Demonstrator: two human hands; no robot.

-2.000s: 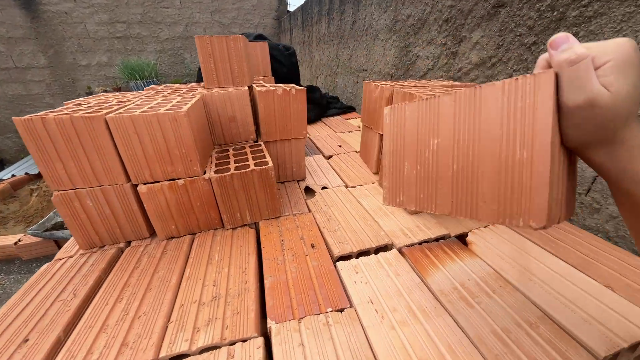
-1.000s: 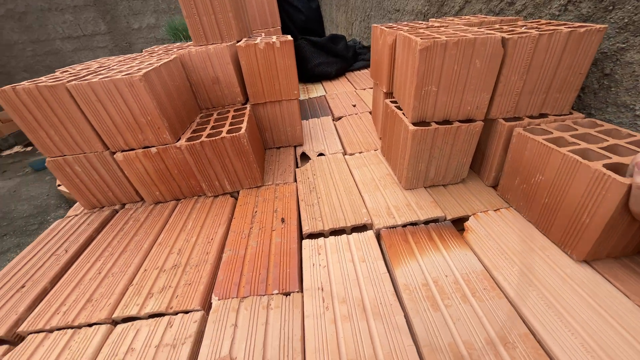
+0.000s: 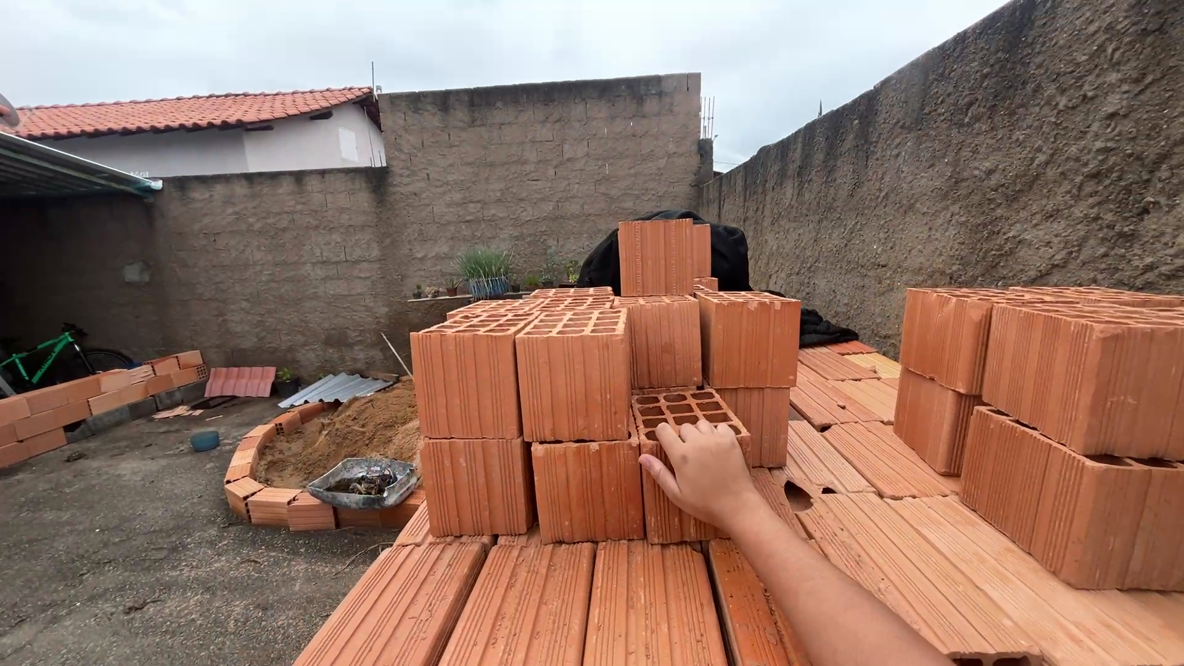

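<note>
My right hand [image 3: 700,470] reaches in from the lower right, its fingers resting on the top and front edge of a hollow clay brick [image 3: 680,518] that stands upright with its cells facing up. Whether the fingers grip it is not clear. To the left of that brick, more upright hollow bricks [image 3: 573,388] stand two high in a block. Behind it rise further stacked bricks [image 3: 747,340], with one brick [image 3: 655,257] standing highest. All rest on a layer of ribbed bricks lying flat [image 3: 647,601]. My left hand is out of view.
Another stack of hollow bricks [image 3: 1082,370] stands at the right, near a rough wall [image 3: 962,176]. Black cloth [image 3: 731,254] lies behind the middle stack. At the left are a brick-edged sand pile [image 3: 361,421], a worn basin [image 3: 363,483] and a green bicycle [image 3: 46,359].
The view has swung left and up. Two seconds ago my right hand held a brick up at the right; now it touches the brick in the left-hand block.
</note>
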